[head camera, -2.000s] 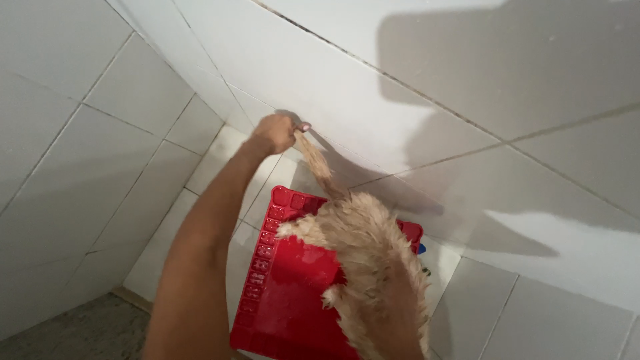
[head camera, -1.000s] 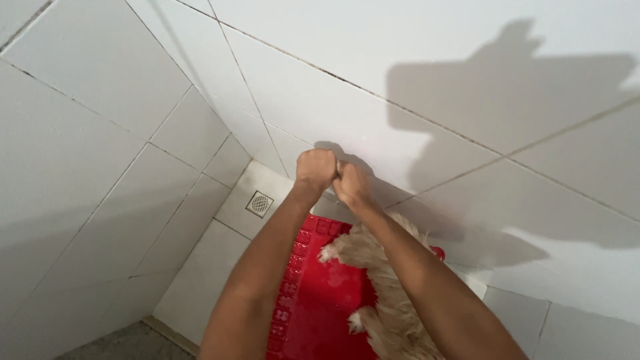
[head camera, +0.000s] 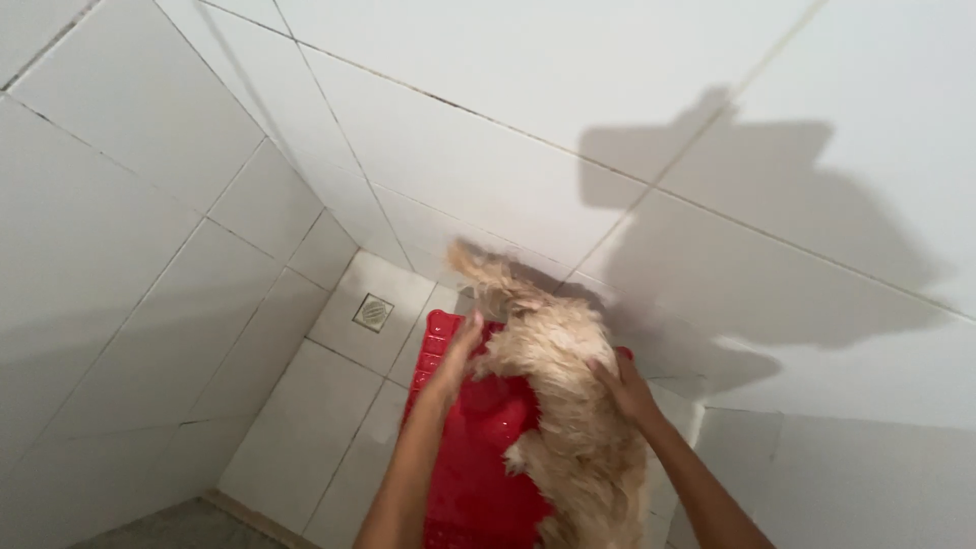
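A dog with wet, light tan fur (head camera: 583, 412) stands on a red plastic mat (head camera: 476, 473), its tail (head camera: 480, 267) toward the wall and its head out of view. My right hand (head camera: 621, 381) lies with spread fingers against the right side of the dog's hindquarters. My left hand (head camera: 467, 335), a little blurred, is beside the left hind part, below the tail, fingers extended and holding nothing. Whether it touches the fur I cannot tell.
White tiled walls (head camera: 457, 152) rise behind and at the left. A square floor drain (head camera: 374, 313) is set in the pale tiles left of the mat. A low ledge (head camera: 244, 518) edges the floor at the lower left.
A second ago both hands were closed together near the wall above the mat; now they are apart, on either side of the dog. The tail, held by my left hand two seconds ago, is free.
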